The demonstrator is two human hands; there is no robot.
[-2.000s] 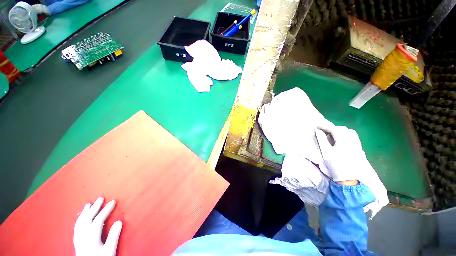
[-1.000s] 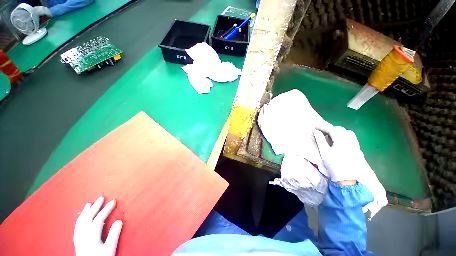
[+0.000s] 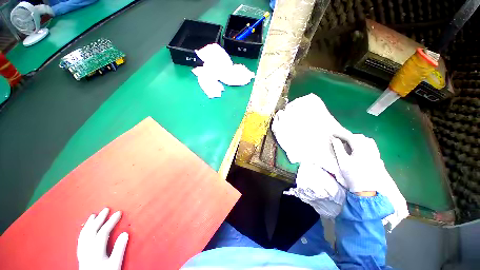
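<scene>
My left hand [image 3: 101, 243], in a white glove, lies with fingers spread on the flat orange-red sheet [image 3: 142, 179] at the lower left. My right hand [image 3: 355, 162], also in a white glove, rests on the large crumpled white cloth [image 3: 308, 126] at the booth's front edge. Its thumb is apart from the fingers. White glove against white cloth makes it hard to see whether the fingers grip it. A green circuit board [image 3: 93, 59] lies on the dark conveyor [image 3: 31, 116] at the upper left.
Two black bins [image 3: 195, 41], one with blue pens [image 3: 252, 27], stand behind a small white cloth [image 3: 217, 69]. An orange-yellow air gun [image 3: 410, 74] hangs over the booth's green floor [image 3: 410, 137] by a metal box [image 3: 389, 45]. A small fan [image 3: 26, 21] and another person's blue sleeve [image 3: 71, 6] show top left.
The circuit board has shifted slightly left and up on the conveyor. Both hands, the sheet and the large cloth have not visibly moved.
</scene>
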